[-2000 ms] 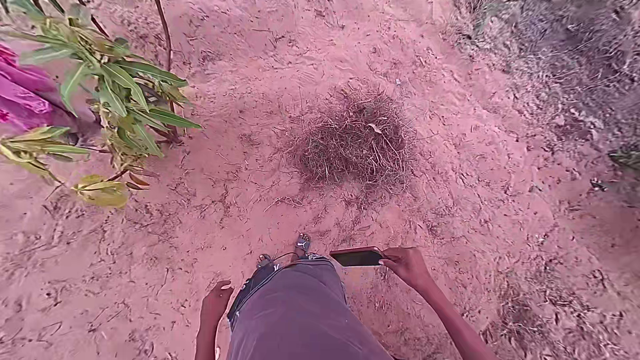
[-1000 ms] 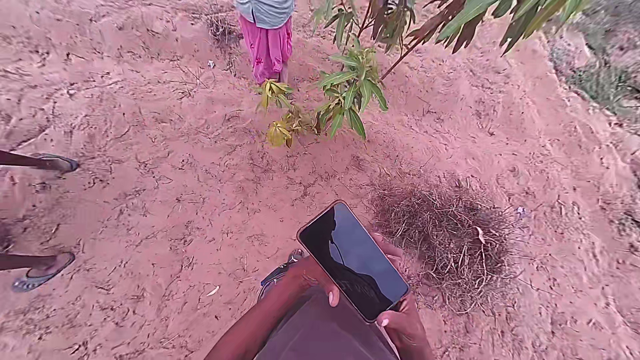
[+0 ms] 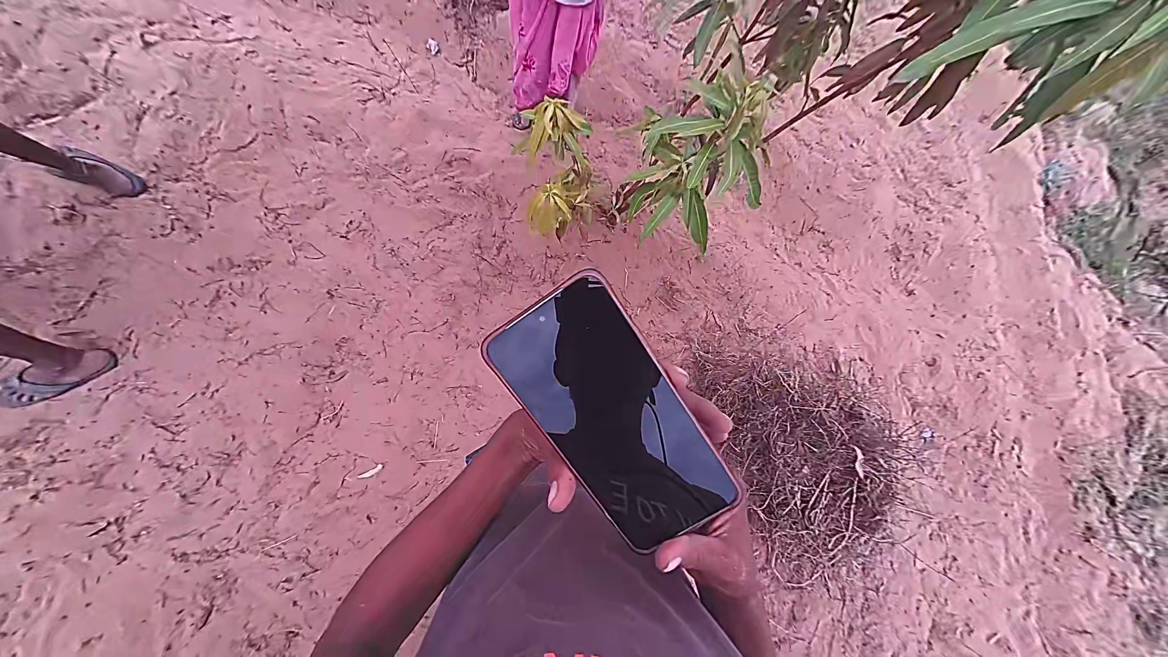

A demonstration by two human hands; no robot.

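Note:
A smartphone (image 3: 611,411) in a thin case is tilted in front of my body, its dark screen reflecting a silhouette and sky. My right hand (image 3: 716,538) grips its lower right part, with the thumb at the bottom corner and fingers along the right edge. My left hand (image 3: 543,456) is against the phone's lower left edge, thumb showing beside it; its other fingers are hidden behind the phone.
Dry twigs lie in a heap (image 3: 808,456) on reddish soil to the right. Leafy branches (image 3: 707,155) hang ahead. A person in pink clothing (image 3: 555,46) stands beyond them. Another person's sandalled feet (image 3: 68,370) are at the left.
Two seconds ago the phone was in my right hand alone, low at my side, and my left hand was empty. Both hands now have it in front of me. The view has shifted.

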